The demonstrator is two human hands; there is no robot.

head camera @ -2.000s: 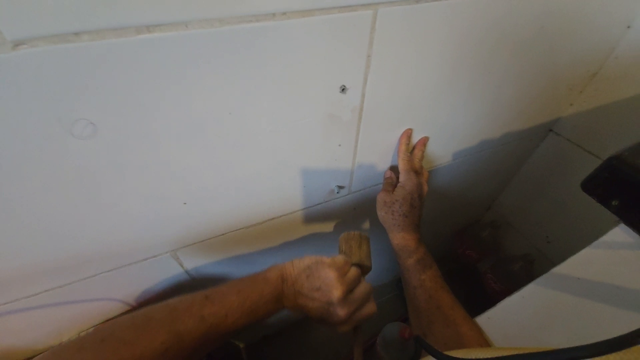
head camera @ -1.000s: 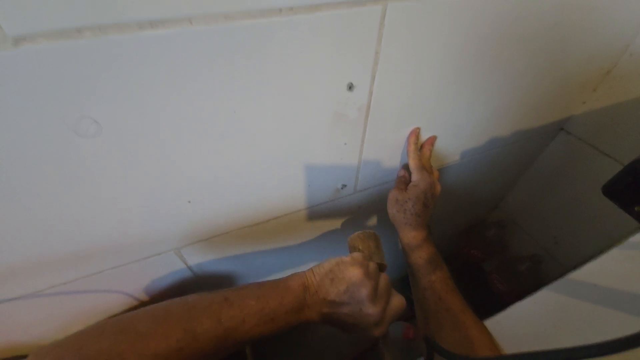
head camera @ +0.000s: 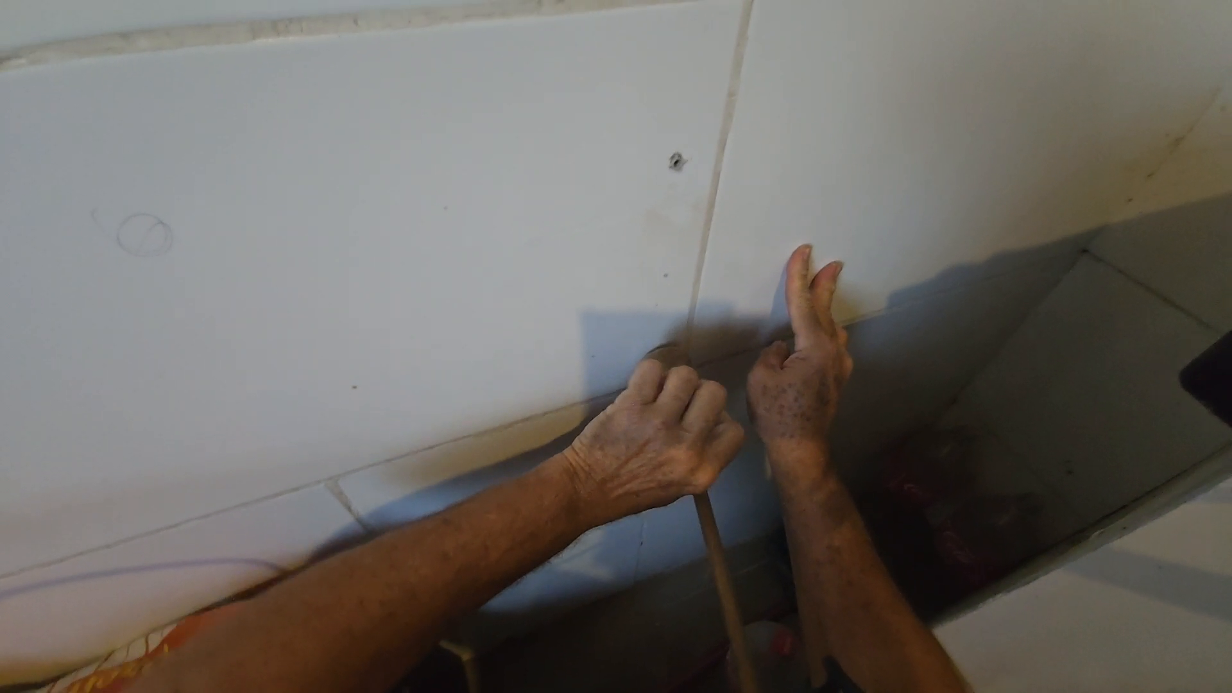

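My left hand [head camera: 659, 433] is closed around a piece of wood; its rounded brown end [head camera: 666, 354] shows above the knuckles, close to the wall. A thin wooden stick [head camera: 722, 582] runs down from below the fist; whether both are one piece I cannot tell. Just to the right, my right hand [head camera: 804, 371] has two fingers raised and spread against the white wall tile [head camera: 924, 144], its other fingers partly hidden. No object shows in it. A small dark hole [head camera: 677, 162] sits left of the vertical joint [head camera: 714, 183], above my left hand.
A pencil circle [head camera: 144, 235] marks the large left tile [head camera: 366, 221]. Smaller tiles lie below the long joint. Red-labelled bottles [head camera: 962, 520] stand in shadow at lower right, beside a pale surface [head camera: 1116, 606]. A dark object [head camera: 1211, 377] juts in from the right edge.
My left hand has moved up to the tile joint with the wood, and now covers the spot where a lower hole showed before. My right hand has stayed near the wall.
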